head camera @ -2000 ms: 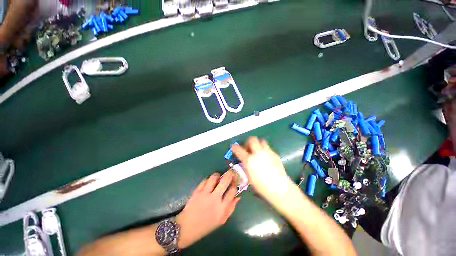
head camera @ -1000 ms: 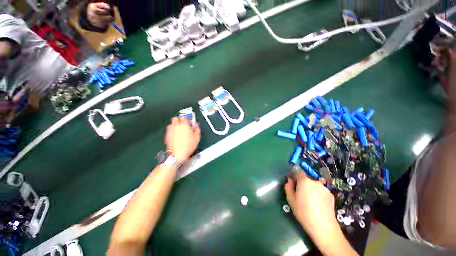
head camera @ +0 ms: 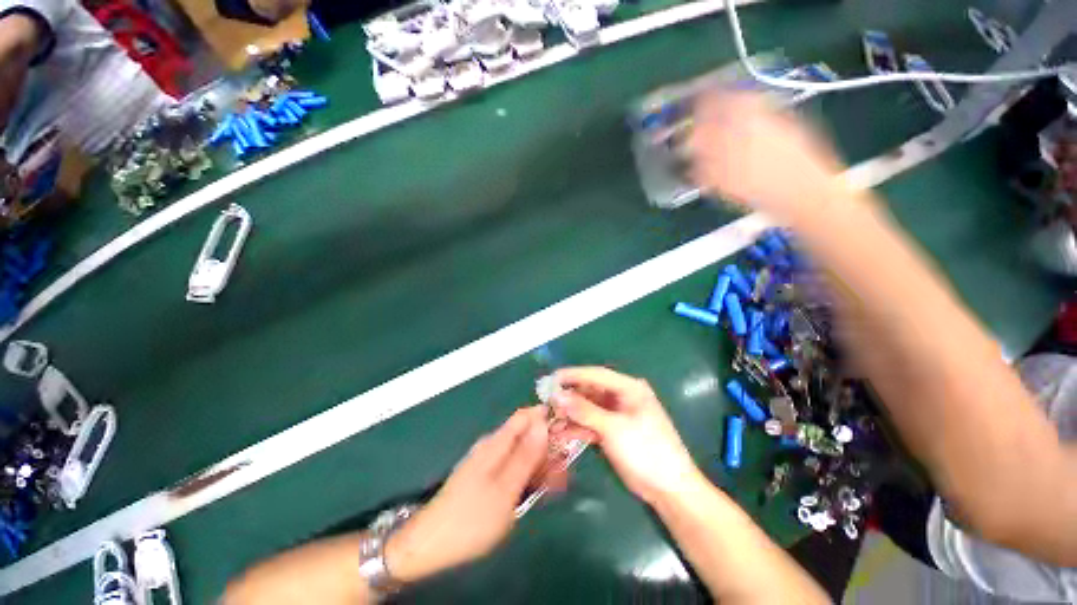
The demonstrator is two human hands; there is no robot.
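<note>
My left hand (head camera: 478, 490), with a metal watch on its wrist, and my right hand (head camera: 626, 431) meet over the green worktop. Between them they hold a white loop-shaped housing (head camera: 527, 503), largely hidden by my fingers. My right fingertips pinch at its upper end, where a white part shows. A blurred blue piece (head camera: 543, 353), apparently a battery cell, shows just beyond; I cannot tell whether it is held. A pile of blue cells (head camera: 735, 442) with wired circuit boards (head camera: 815, 435) and small round parts lies right of my hands.
Another person's blurred arm (head camera: 909, 343) reaches over the pile to blurred housings on the green belt (head camera: 413, 236). A white housing (head camera: 220, 254) lies on the belt at left. White housings (head camera: 461, 47) are heaped across it. A white cable (head camera: 874, 80) crosses top right.
My left hand has come back from the belt and my right hand from the pile; they now meet on one housing. Another person's arm has entered. The central belt housings are gone from their spot.
</note>
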